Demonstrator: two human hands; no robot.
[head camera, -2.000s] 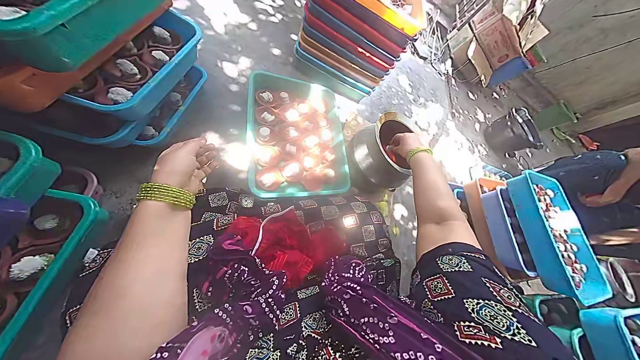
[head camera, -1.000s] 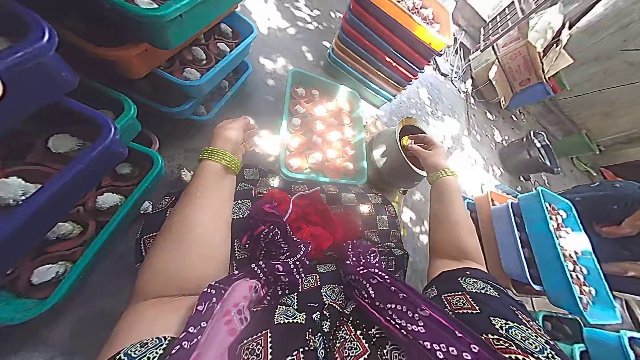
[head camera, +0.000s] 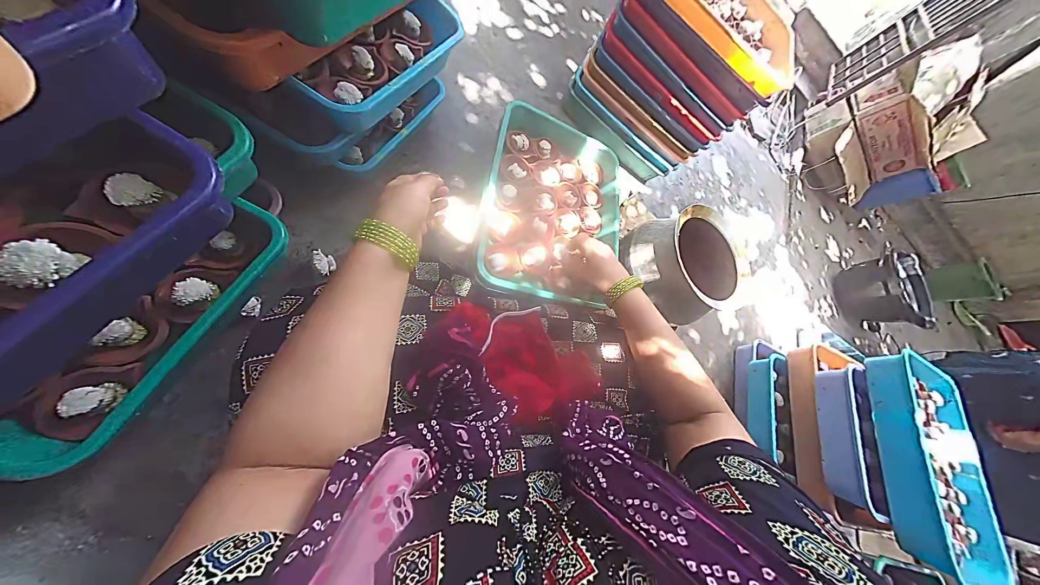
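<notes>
A teal plastic tray (head camera: 507, 138) lies on the floor in front of me, holding rows of small reddish-brown clay cups (head camera: 546, 199) with white pieces in them. Over the tray's near right corner is my right hand (head camera: 589, 264), its fingers down among the cups; sun glare hides whether it holds anything. My left hand (head camera: 414, 203) is raised just left of the tray, fingers curled, and glare beside the fingertips hides what may be between them. A round metal pot (head camera: 666, 264) with a dark inside stands tilted in view right of the tray, close to my right wrist.
Stacked purple (head camera: 195, 203), teal and blue trays (head camera: 374, 114) of similar cups crowd the left. Another tall tray stack (head camera: 650, 81) rises beyond the pot. At right are more blue trays (head camera: 886, 398), a black bucket (head camera: 881, 288), a cardboard box (head camera: 890, 142) and part of a person (head camera: 1007, 431).
My right hand has moved left from the pot's mouth, where it was in both earlier frames, to the near right part of the tray. My left hand stays beside the tray.
</notes>
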